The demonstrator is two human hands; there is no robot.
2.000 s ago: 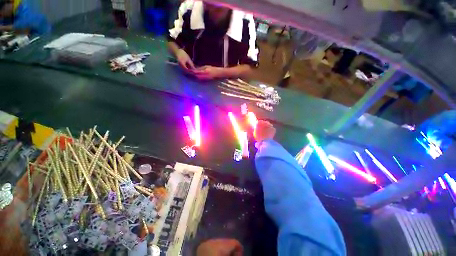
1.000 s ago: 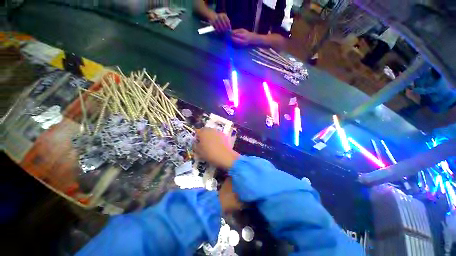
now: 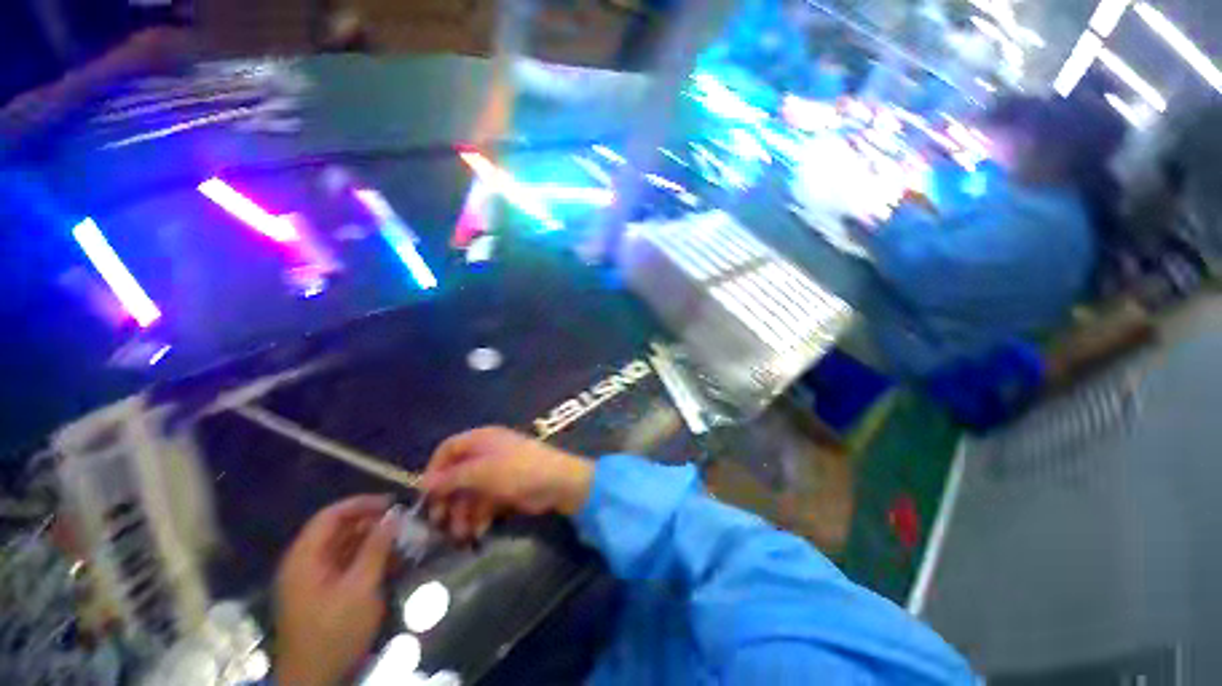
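Observation:
My left hand [image 3: 332, 583] and my right hand [image 3: 503, 485] are close together at the lower middle of the view, above the black mat. An unlit cream LED strip [image 3: 326, 446] runs up and left from my right fingertips. Its small grey-white control board [image 3: 408, 531] is between the fingertips of both hands. Fine wires are too blurred to tell. White round discs [image 3: 426, 606] lie just below my hands.
Lit LED assemblies [image 3: 117, 272] lie along the green bench behind the mat. A battery tray [image 3: 744, 302] stands right of centre. A pale printed cardboard piece [image 3: 134, 503] is at left. A brown box [image 3: 777, 483] is below the tray. A person in blue [image 3: 998, 268] is at right.
The view has swung right, showing the tray and a person in blue. My hands have moved from beside the strip pile to over the mat, with a strip and board now held.

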